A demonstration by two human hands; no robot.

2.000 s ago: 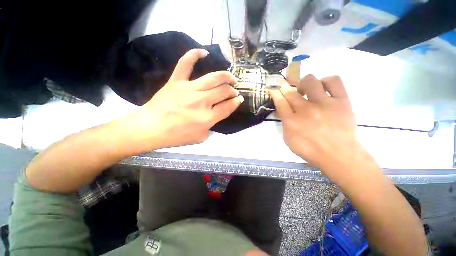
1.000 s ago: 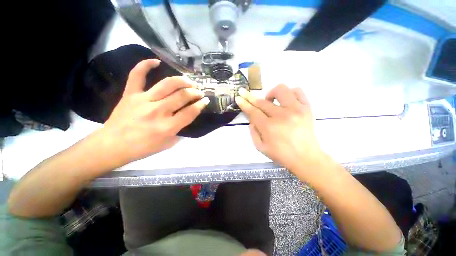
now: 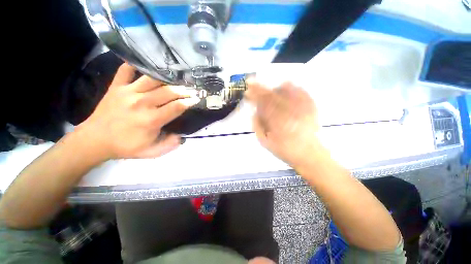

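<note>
A narrow black cloth tube (image 3: pixel 199 122) lies on the white machine table with its end at the presser foot (image 3: pixel 214 100). Its plaid lining (image 3: pixel 236 91) shows just right of the foot. My left hand (image 3: pixel 139 116) lies over the tube left of the foot, fingertips beside the foot and thumb at the tube's near edge, holding the cloth. My right hand (image 3: pixel 284 116) is motion-blurred, fingers bent, fingertips at the right edge of the plaid; whether they grip it cannot be told. The needle tip is hidden.
The white machine head (image 3: pixel 356 46) arches over the work, with a black strap (image 3: pixel 323 31) across it. A large black cloth heap (image 3: pixel 41 56) fills the left. A control panel (image 3: pixel 445 126) is at right. A ruler strip (image 3: pixel 248 184) edges the table. A blue basket (image 3: pixel 330 250) is on the floor.
The view has shifted, showing more of the machine head. The right fingers have moved up along the plaid end and that hand is now blurred. The left thumb has come down to the tube's near edge.
</note>
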